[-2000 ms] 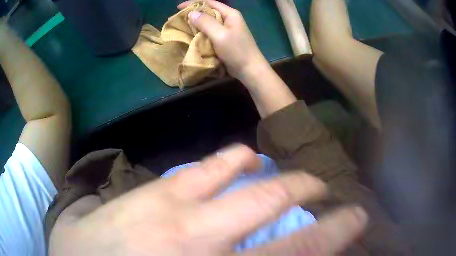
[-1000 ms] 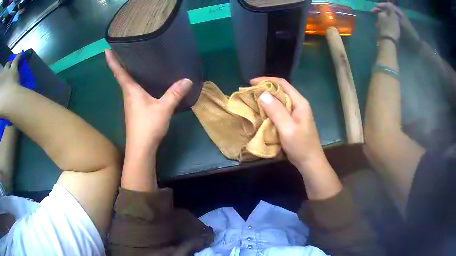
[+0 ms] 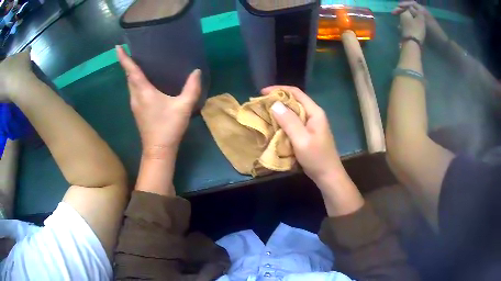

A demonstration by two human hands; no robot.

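Observation:
My right hand (image 3: 310,134) grips a crumpled tan cloth (image 3: 230,134) near the front edge of the green work surface. My left hand (image 3: 162,107) is spread at the near side of a dark grey speaker (image 3: 170,52), thumb and index finger wide apart, no firm grip visible. Whether the palm touches the speaker is hidden. This speaker stands upright with a brown top panel, cut off by the upper edge. A second speaker (image 3: 252,46) stands to its right, beyond my right hand, with a smooth black strip facing me.
A mallet with a clear orange head (image 3: 345,23) and wooden handle (image 3: 363,90) lies right of the speakers. Neighbouring workers' arms are at left (image 3: 71,126) and right (image 3: 407,104). A blue cloth (image 3: 12,121) is at far left. A shiny dark track (image 3: 71,38) runs beyond the green stripe.
The view has swung back from a blurred, close hand to both speakers. Since one second ago, my left thumb has straightened away from the speaker, which stands less tilted. My right hand keeps the cloth.

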